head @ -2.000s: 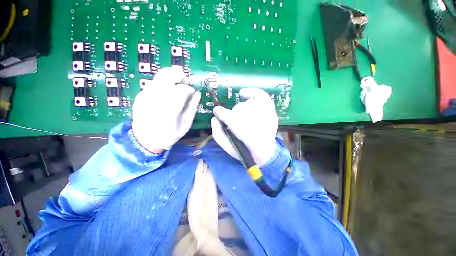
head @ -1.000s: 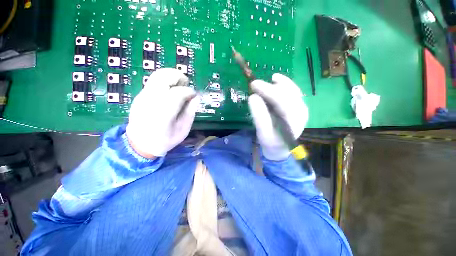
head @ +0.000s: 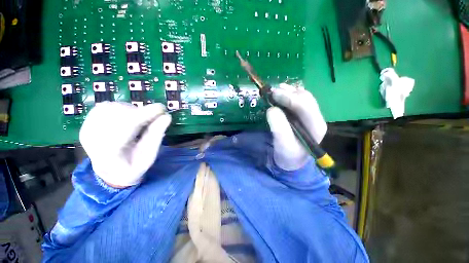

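Note:
The green circuit board (head: 205,61) lies on the bench with rows of black power transistors (head: 134,57) with white tabs on its left half. My right hand (head: 298,123), in a white glove, holds the soldering iron (head: 265,92) like a pen. Its tip points up and left over the right half of the board; I cannot tell if it touches. My left hand (head: 121,141), also gloved, is at the board's front edge, fingertips pinched by the lower transistors. A short end of thin solder wire (head: 177,110) shows at its fingertips.
On the right are closed dark tweezers (head: 328,54), the iron stand (head: 356,36) with a cable, and a crumpled white wipe (head: 396,91). A red piece (head: 465,67) is at the far right edge. Black equipment (head: 20,36) stands at the left. The bench's front edge is near my wrists.
The iron has moved from low on the board, near my left fingers, up and right. My left hand has moved left and down, uncovering more transistors. The view has shifted slightly.

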